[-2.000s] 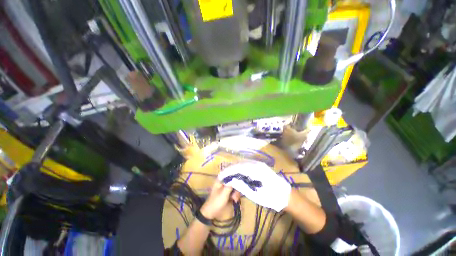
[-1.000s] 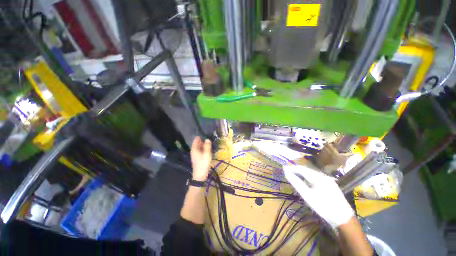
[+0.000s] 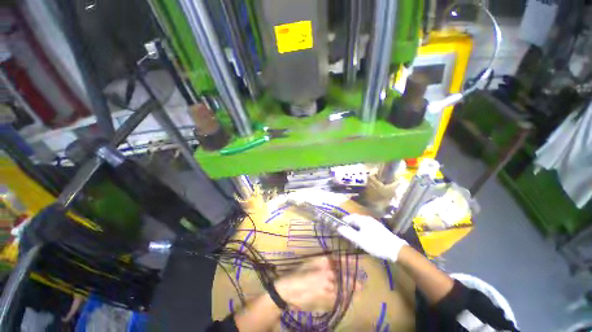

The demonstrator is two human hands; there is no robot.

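Observation:
My left hand [image 3: 310,285], bare with a black wristband, is blurred low over the middle of the cardboard cover [image 3: 259,224]. It is at the thin black cables [image 3: 339,279]; whether its fingers hold any cannot be told. My right hand [image 3: 375,238], in a white glove, is at the upper right of the cardboard. Its fingertips are closed on the right end of a narrow silver metal strip [image 3: 328,217]. The cables hang from around this strip towards me. More cables spread left across the cardboard. The small cable ends are too blurred to tell.
The green platen [image 3: 318,152] is above my hands, with green-handled cutters [image 3: 245,146] on it. Metal tubes [image 3: 412,204] stand at right. A white bucket [image 3: 483,292] is lower right, a blue crate [image 3: 107,318] lower left.
My left hand has moved from the cardboard's left edge to the cables in the middle. My right hand is now on the silver strip's end. The view has turned, shifting the machine left.

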